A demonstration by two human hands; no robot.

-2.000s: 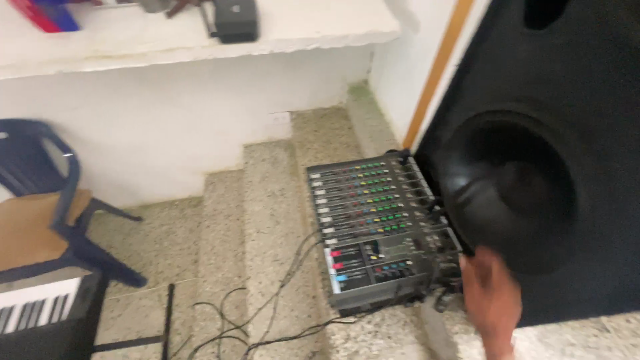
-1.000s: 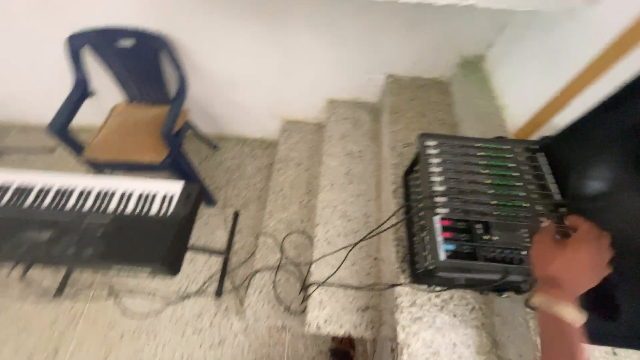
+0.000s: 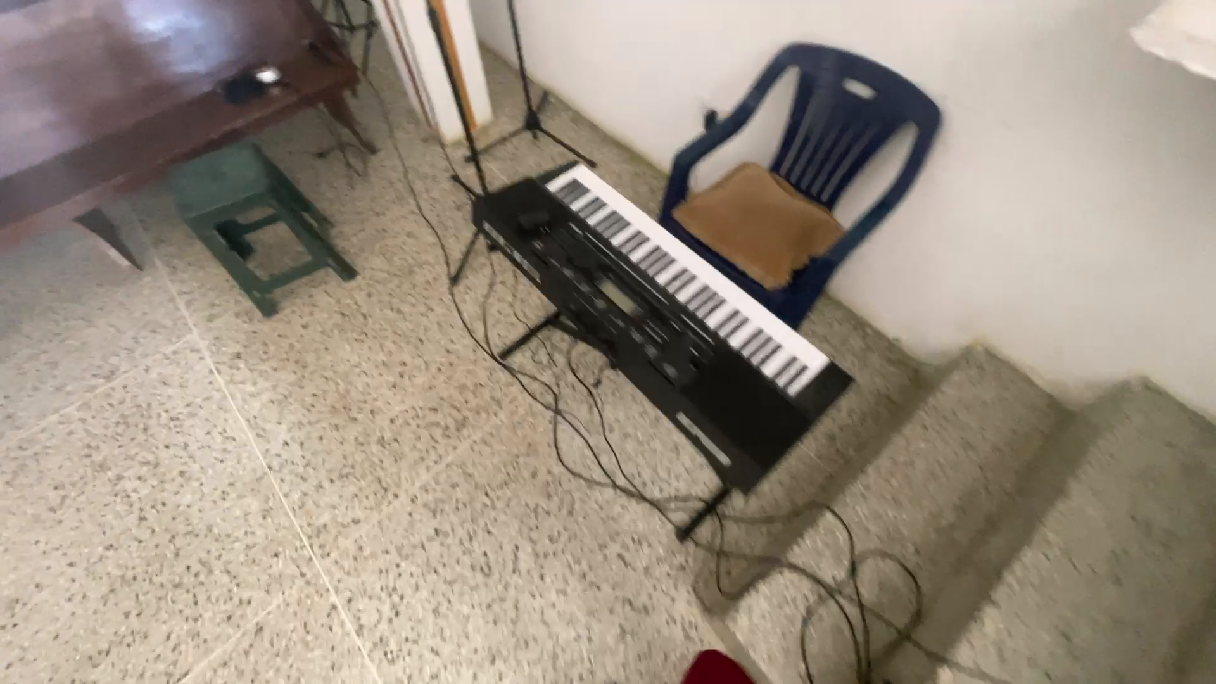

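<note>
Neither my left hand nor my right hand shows in the head view now, so what they hold or touch is hidden. Near the middle, an electronic keyboard (image 3: 655, 313) rests on a black stand (image 3: 705, 514), its white keys toward the chair. Behind it stands a blue plastic armchair (image 3: 860, 104) with a brown cushion (image 3: 758, 223) on the seat. Black cables (image 3: 570, 456) hang below the keyboard, run over the floor and lie in loops on the steps. A small dark red shape (image 3: 717, 668) shows at the bottom edge.
Terrazzo steps (image 3: 1007, 456) rise at the right along a white wall (image 3: 1045, 190). At the upper left stand a brown wooden table (image 3: 123, 104) and a green plastic stool (image 3: 223, 185). Behind the keyboard are a white pillar (image 3: 465, 76) and a black tripod stand (image 3: 532, 122).
The view has swung far left, away from the audio mixer and the loudspeaker. The hand that was at the mixer's edge has gone out of view. The table and stool have come into view.
</note>
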